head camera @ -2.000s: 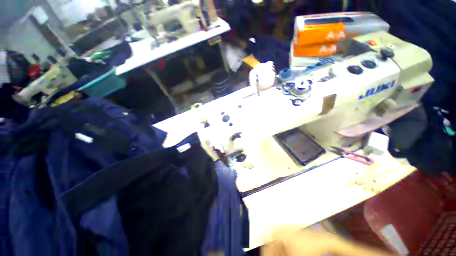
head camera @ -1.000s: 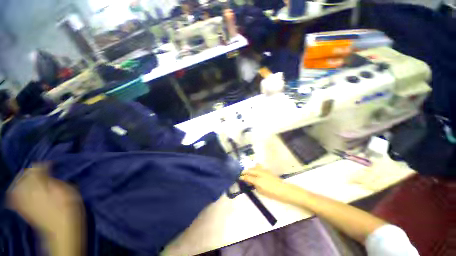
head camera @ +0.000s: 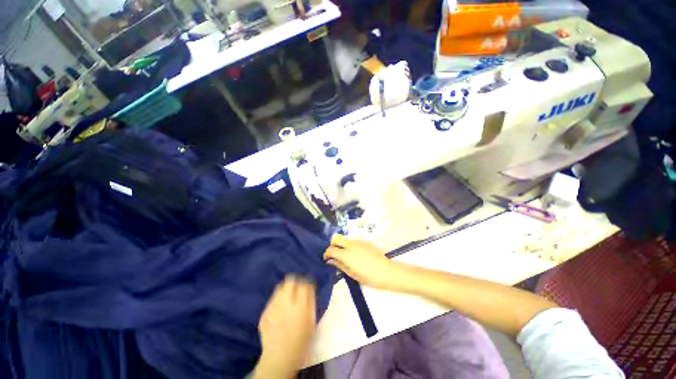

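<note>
A large navy garment (head camera: 170,259) is heaped at the left and reaches to the needle area (head camera: 345,218) of the cream sewing machine (head camera: 474,144). My right hand (head camera: 359,260) is at the needle area, fingertips curled down on the cloth edge and the top of a black strip (head camera: 361,307). The strip hangs from under the hand toward the table's near edge. My left hand (head camera: 287,322) is blurred, over the garment's near right part; whether it grips the cloth cannot be told. White labels (head camera: 121,189) show on the garment.
A smartphone (head camera: 445,195) lies under the machine arm. Pink snips (head camera: 532,212), a small white block (head camera: 563,189) and tan scatter (head camera: 545,242) are to its right. Orange-and-white boxes (head camera: 482,33) stand behind the machine. A red basket (head camera: 630,303) is at right, mauve cloth (head camera: 422,351) at the near edge.
My left hand has moved from the far left toward the middle, over the garment. My right hand stays by the needle. The garment's near edge has shifted and the black strip hangs more steeply.
</note>
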